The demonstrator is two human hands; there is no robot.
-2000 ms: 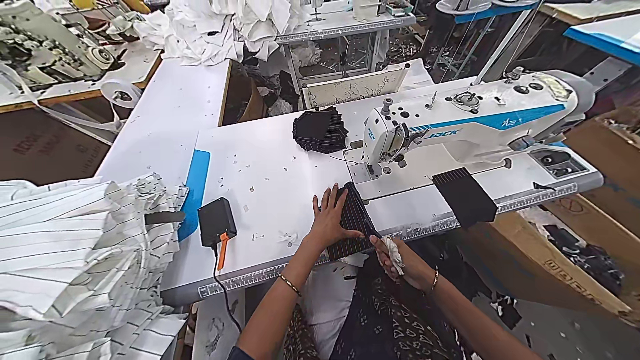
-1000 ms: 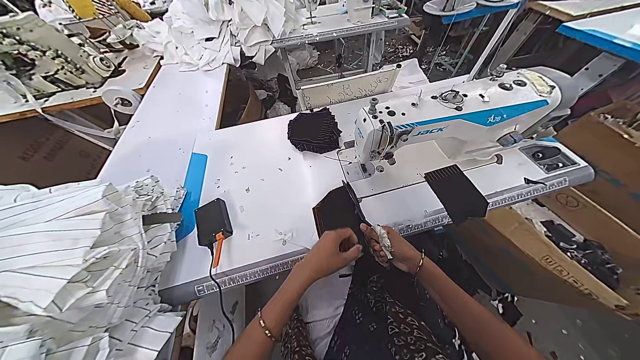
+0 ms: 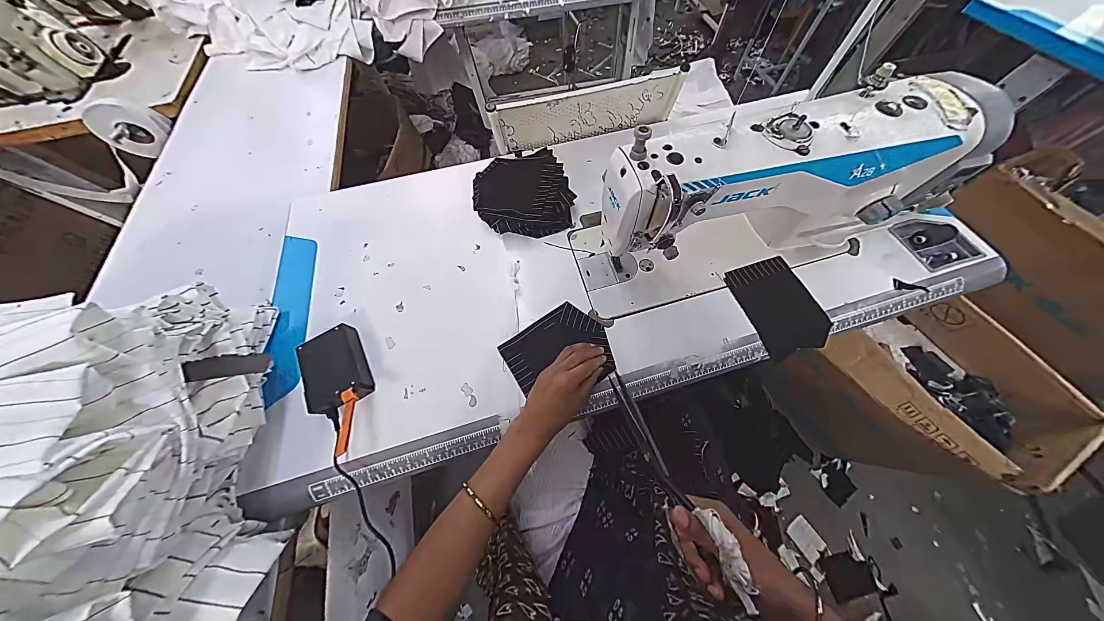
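My left hand (image 3: 565,384) grips the right edge of a black pinstriped fabric piece (image 3: 548,341), which lies on the front of the white sewing table (image 3: 414,345). Below the table edge, my right hand (image 3: 703,543) holds long scissors (image 3: 642,431) by handles wrapped in white cloth; the blades point up toward the fabric beside my left fingers. Behind, left of the needle of the Jack sewing machine (image 3: 793,172), sits a stack of black striped pieces (image 3: 523,194). Another black striped piece (image 3: 776,306) hangs partly over the front edge at the right.
A heap of white striped fabric (image 3: 112,448) is at the left. Near it stands a black box (image 3: 335,369) with an orange tag and a cable. An open cardboard box (image 3: 975,405) with dark scraps stands at the right, and offcuts litter the floor (image 3: 940,535).
My left hand has gone from lying flat and spread on the black piece to pinching its edge. My right hand has moved down, away from the table edge, with the scissors. The view is closer.
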